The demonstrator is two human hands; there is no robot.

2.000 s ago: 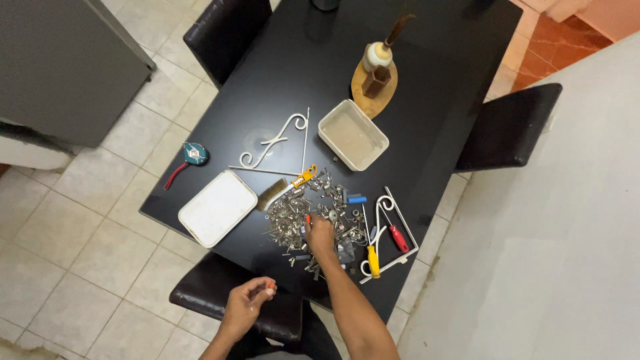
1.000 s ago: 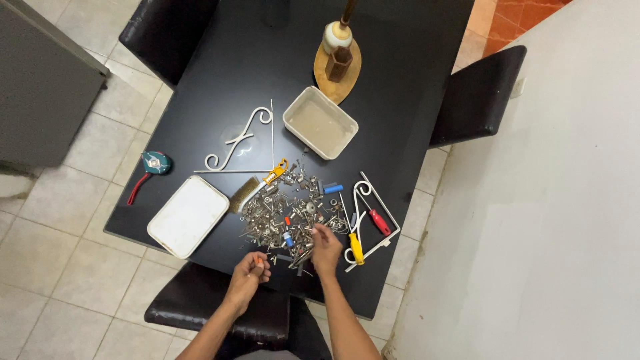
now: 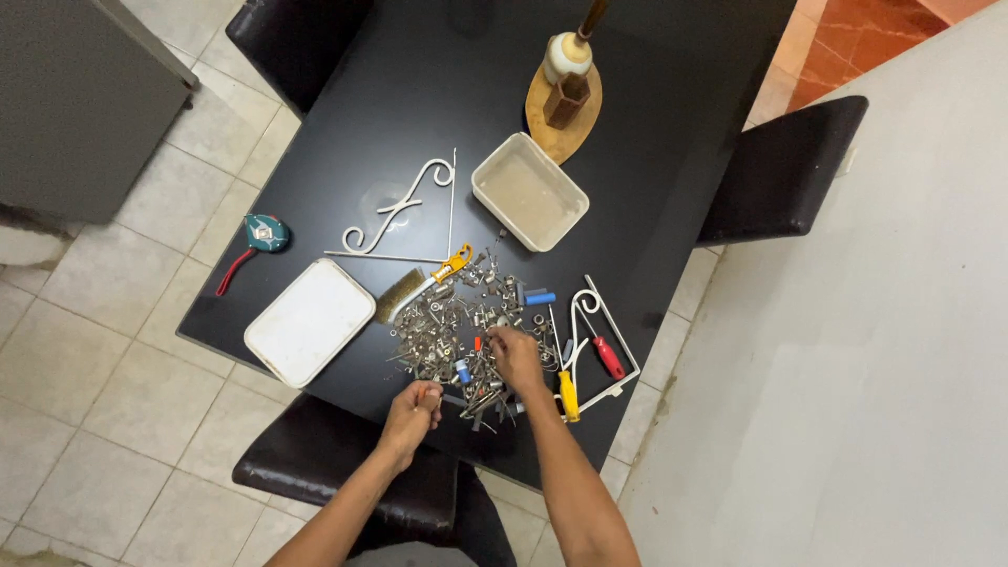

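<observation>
A loose pile of screws, nuts and other small metal hardware (image 3: pixel 437 327) lies on the black table (image 3: pixel 378 102). My left hand (image 3: pixel 411 419), at the pile's near left edge, has its fingers closed on a small orange piece (image 3: pixel 423 392). My right hand (image 3: pixel 516 356) reaches into the right part of the pile, fingertips among the hardware; whether it grips a piece cannot be told. Between the hands lie a blue and white cylindrical piece (image 3: pixel 463 372) and a small orange-red piece (image 3: pixel 477 343). A wire brush with a yellow handle (image 3: pixel 452 265) touches the pile's upper left side.
Around the pile are a white lid (image 3: pixel 310 323), an open plastic container (image 3: pixel 529 201), a white scroll bracket (image 3: pixel 403 206) and another bracket (image 3: pixel 622 340) with red (image 3: pixel 608 358) and yellow (image 3: pixel 568 396) screwdrivers. A tape measure (image 3: pixel 266 233) lies far left. Dark chairs (image 3: pixel 346 465) flank the table.
Two seconds ago my right hand was at an orange-red piece in the pile; now it is at the pile's right part. My left hand stays by the near edge with the orange piece.
</observation>
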